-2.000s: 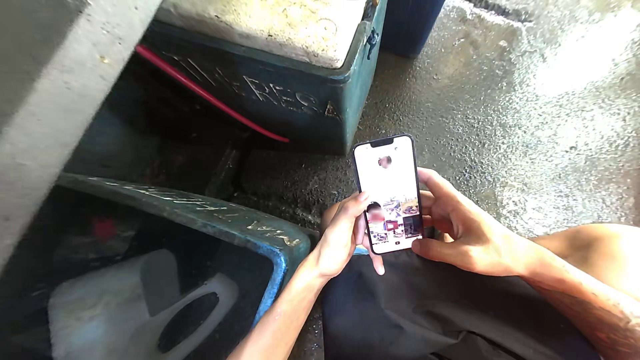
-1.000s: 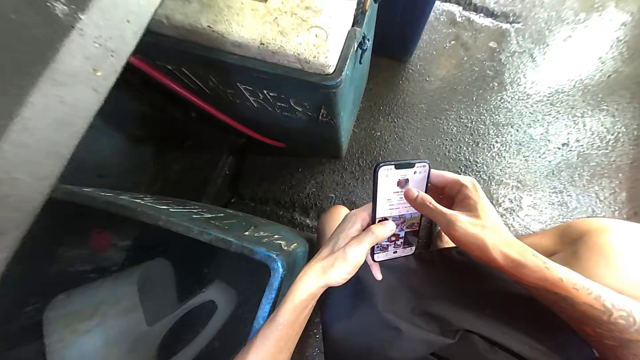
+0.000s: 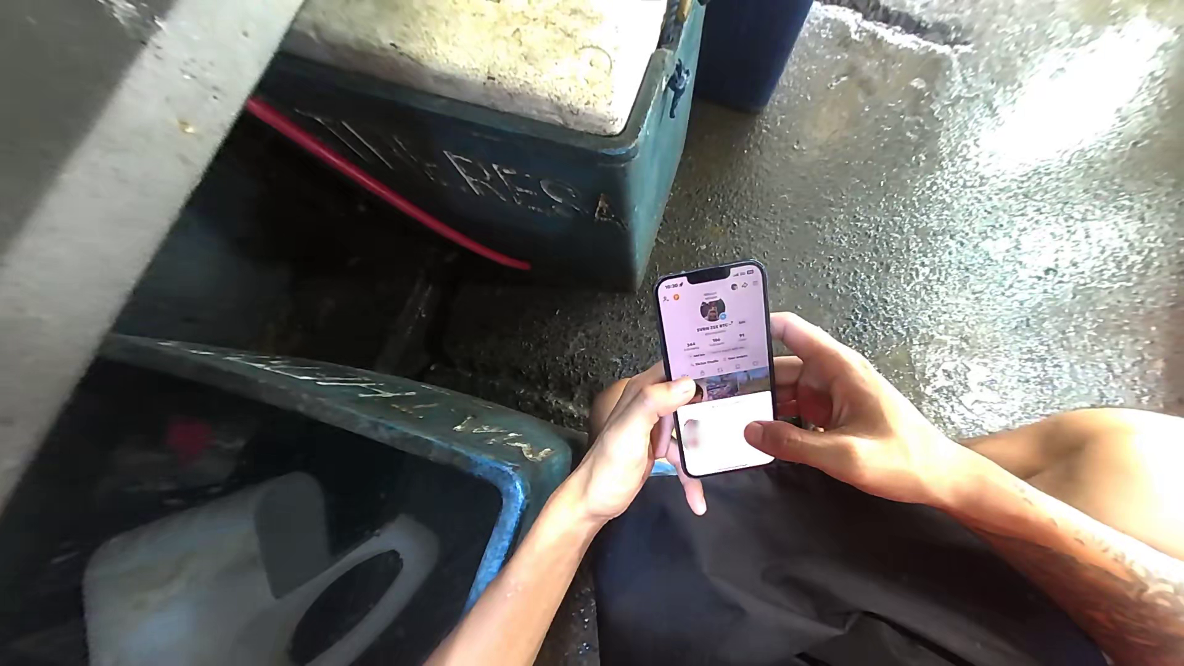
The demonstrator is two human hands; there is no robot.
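Observation:
A smartphone [image 3: 726, 435] with a dark edge and a lit screen stands nearly upright in the view, above dark cloth [image 3: 795, 573] over my lap. My left hand [image 3: 629, 444] grips its left side, thumb over the screen's edge and a finger sticking out below. From the right, my right hand [image 3: 851, 416] also holds the phone, its thumb on the lower right of the screen and its fingers partly hidden behind the phone. The screen shows a profile page with small pictures and a pale panel below them.
A dark green plastic tub [image 3: 546, 453] at lower left holds a cut white plastic container [image 3: 194, 573]. Behind it is another green bin [image 3: 592, 185] with a dirty white foam lid [image 3: 499, 55] and a red hose [image 3: 388, 194]. A blue container [image 3: 749, 55] stands on wet ground [image 3: 860, 203].
My right thumb has moved from the upper part of the screen to its lower right. The screen's content has changed, with a pale panel now across its lower part.

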